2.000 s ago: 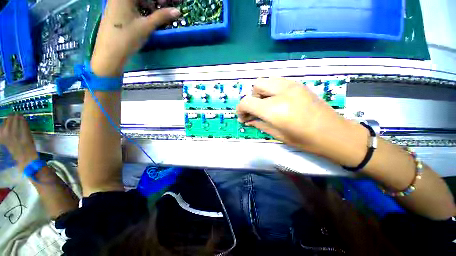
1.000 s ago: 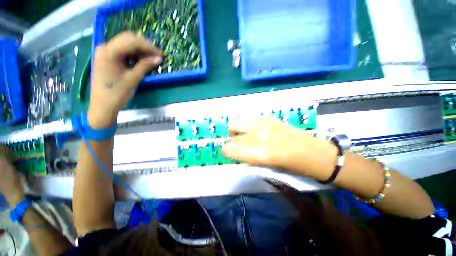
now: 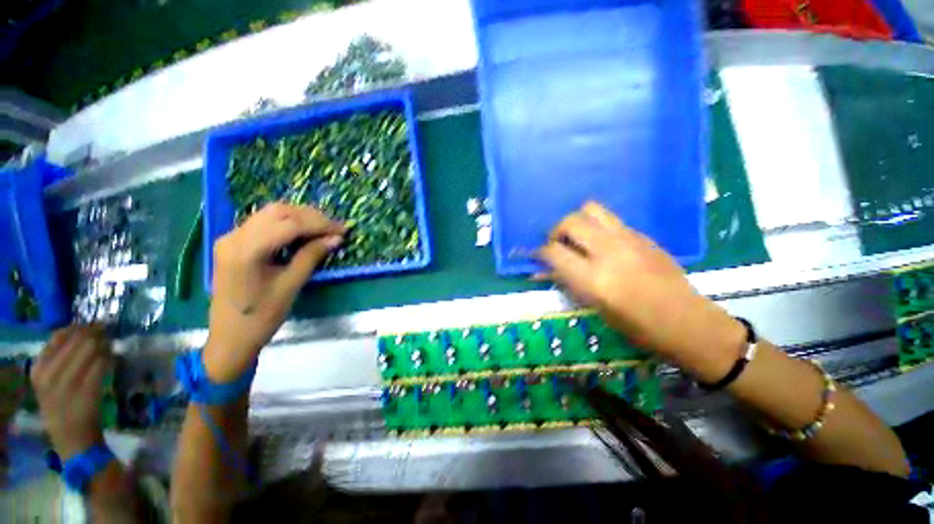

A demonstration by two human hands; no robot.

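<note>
My left hand (image 3: 268, 276) is over the front of the full parts bin (image 3: 420, 205), thumb and fingertips together beside the green and yellow electrolytic capacitors (image 3: 369, 164); whether they pinch one cannot be made out. My right hand (image 3: 614, 271) is over the front edge of the second parts bin (image 3: 584, 113), fingers bent, contents hidden or blurred. The PCB panel (image 3: 512, 374) lies in the conveyor rails, with mounted capacitors and blue components in two rows. My right wrist partly covers its right end.
Small silver parts (image 3: 479, 220) lie on the mat between the bins. Metal parts (image 3: 118, 266) lie at left. A neighbour's hand (image 3: 74, 389) is at lower left, beside a blue bin (image 3: 36, 246). Another panel (image 3: 915, 312) is at the right edge. Dark hair strands hang over the PCB panel.
The view has tilted up towards the bins. My right hand has left the PCB panel and moved back to the second parts bin. My left hand stays at the full bin.
</note>
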